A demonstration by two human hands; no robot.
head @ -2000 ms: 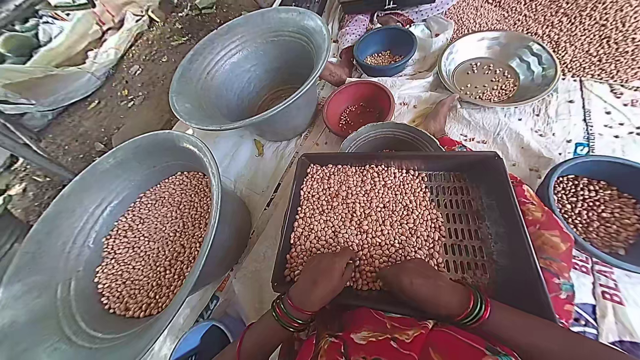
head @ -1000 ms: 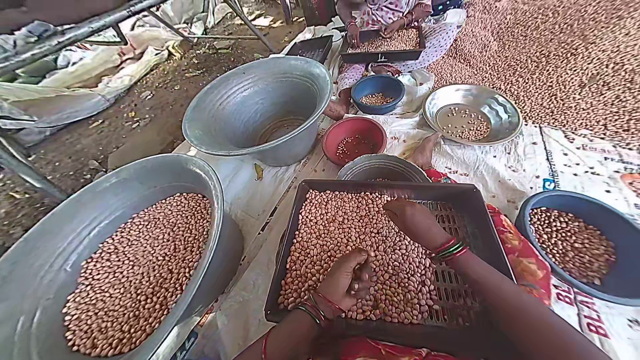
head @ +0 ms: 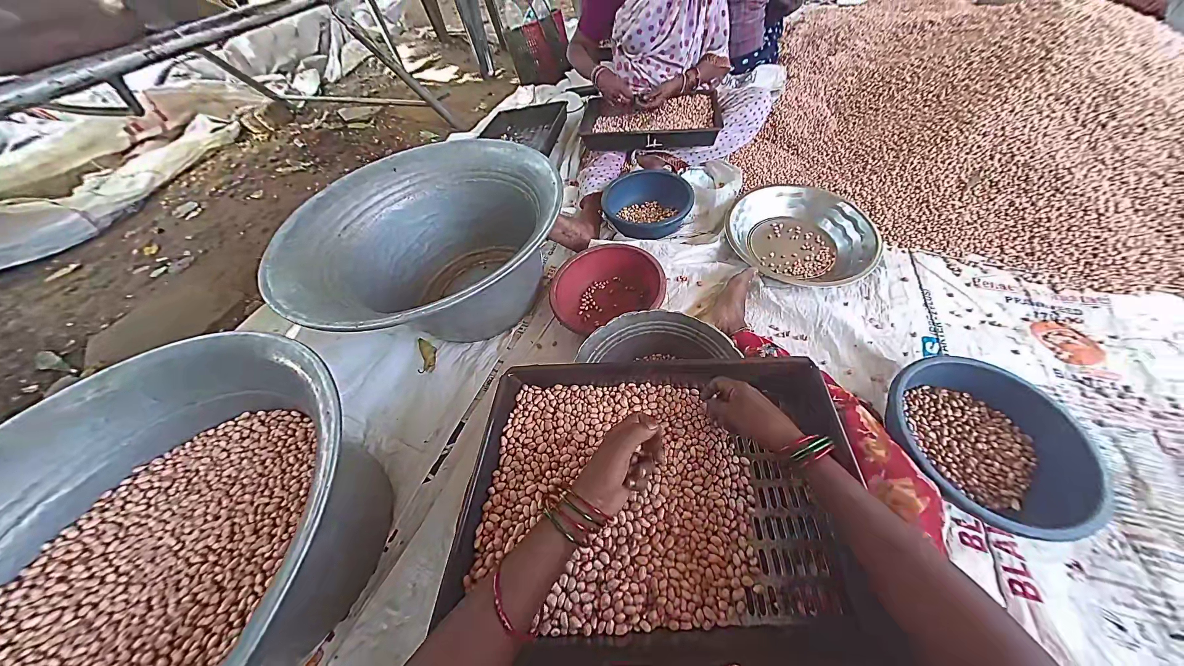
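Observation:
A dark slotted plastic tray lies in front of me, with shelled peanuts spread over most of it. Bare slots show at its right side. My left hand is over the middle of the peanuts, fingers curled; whether it holds any I cannot tell. Near the tray's far right part is my right hand, its fingertips bent together at the peanuts' edge, their contents hidden. Just beyond the tray stands a grey ridged bowl, partly covered by the tray's rim.
Large metal tubs stand on the left, the nearer holding peanuts. Ahead are a red bowl, a blue bowl and a steel basin. A blue tub is at right. Beyond, a person sits with another tray beside a peanut heap.
Both hands were low at the tray's near part two seconds ago; they are now farther up it, my right hand near the far right. The view has tilted up, showing more of the other person.

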